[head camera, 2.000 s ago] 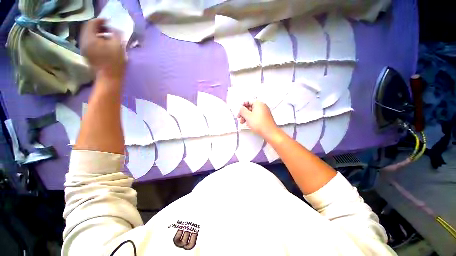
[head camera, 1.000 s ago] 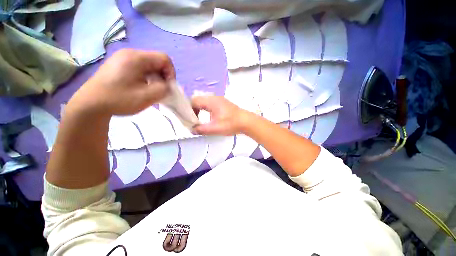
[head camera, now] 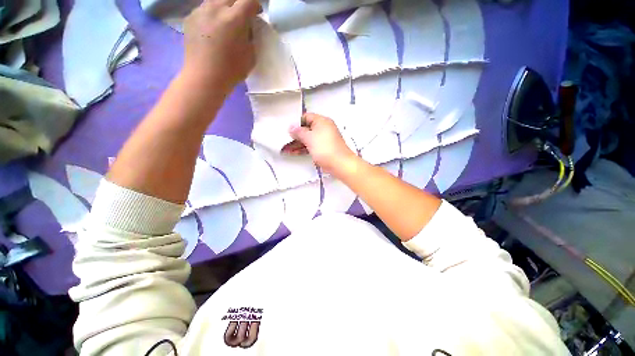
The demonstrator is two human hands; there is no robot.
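Observation:
White curved panels (head camera: 376, 59) lie in two overlapping rows with their seams up. A further panel (head camera: 273, 66) lies at the left end of the upper row. My left hand (head camera: 226, 31) is at this panel's top end, partly cut off by the frame's top edge; its fingertips appear to pinch the panel. My right hand (head camera: 317, 142) is at the same panel's lower end, fingers bent around its edge. A small stack of panels (head camera: 90, 52) lies at the upper left.
The steam iron (head camera: 526, 111) stands at the right of the purple table (head camera: 519, 31), with a yellow hose (head camera: 606, 278) running off right. Cream cloth (head camera: 35, 111) lies at the far left. Dark scraps (head camera: 24, 250) lie at the left edge. Larger cloth is at the top.
Both hands held a panel over the lower row; it now lies at the upper row's left end. My left hand has moved up and right, my right hand slightly up. The view has shifted.

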